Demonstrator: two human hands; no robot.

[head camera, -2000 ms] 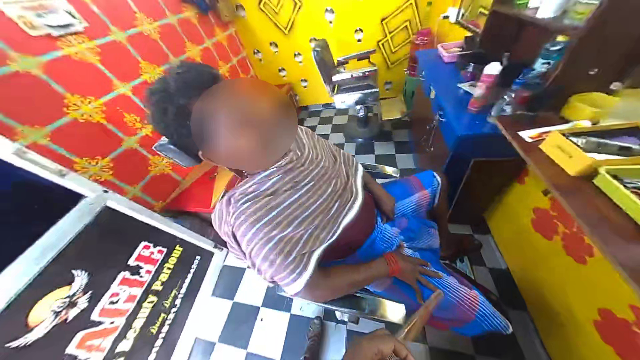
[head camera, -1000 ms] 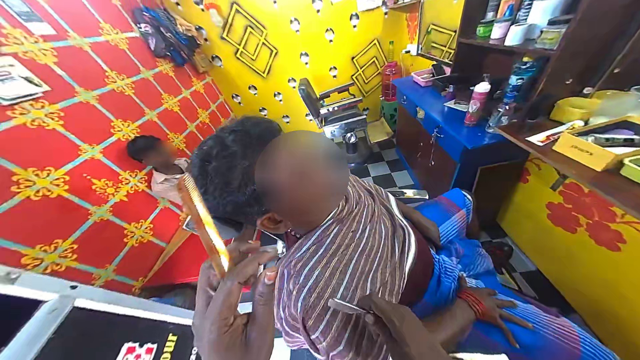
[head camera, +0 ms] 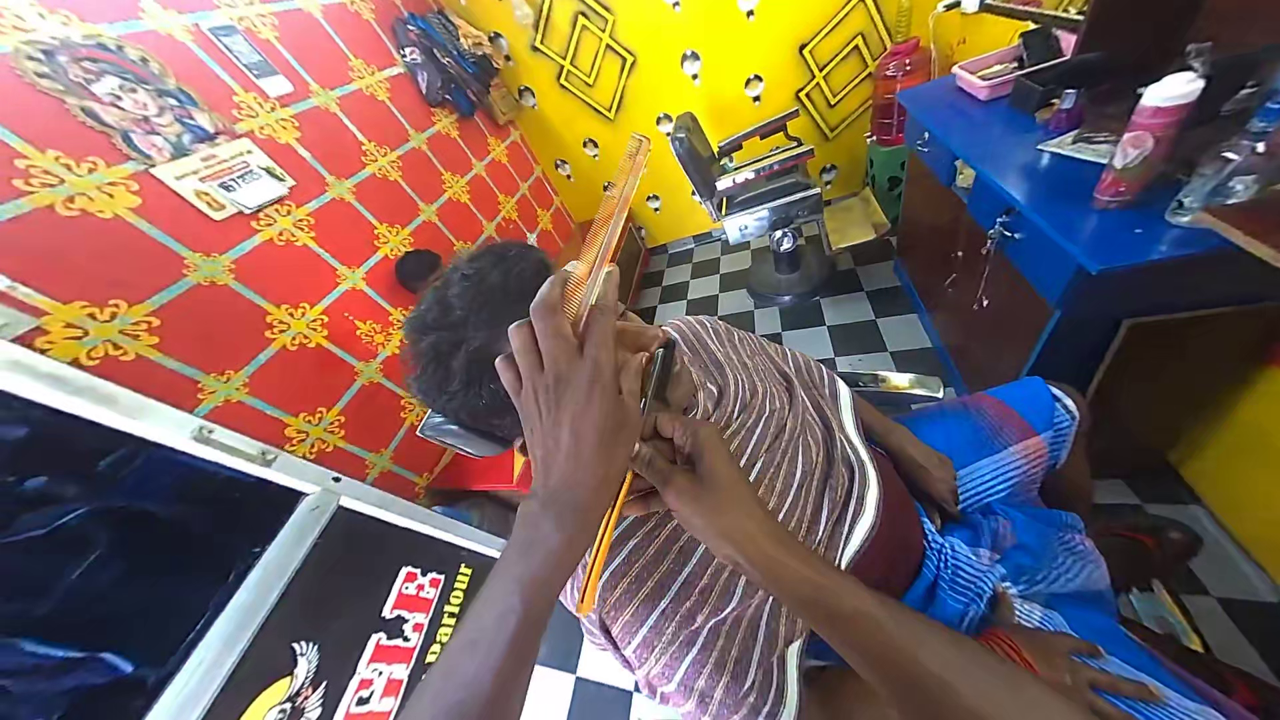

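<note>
A seated person in a striped shirt (head camera: 760,440) leans back, the dark-haired head (head camera: 480,340) to the left. My left hand (head camera: 575,410) lies over the side of that person's face and holds an orange comb (head camera: 612,220) between its fingers, teeth end pointing up. Just below it, my right hand (head camera: 705,490) grips what looks like a straight razor, its dark metal part (head camera: 656,375) at the jaw and neck and its orange handle (head camera: 603,555) hanging down. My left hand partly hides the face and whatever the blade touches.
A black headrest (head camera: 465,435) is behind the person's head. Ahead stands an empty barber's chair (head camera: 765,190) on checkered floor. To the right is a blue counter (head camera: 1020,190) with a pink bottle (head camera: 1150,140) and keys hanging from a drawer. A glass door frame (head camera: 240,600) runs along the lower left.
My left hand has moved with the comb onto the side of the person's face. My right hand has come up with its tool from over the shirt to the jaw and neck.
</note>
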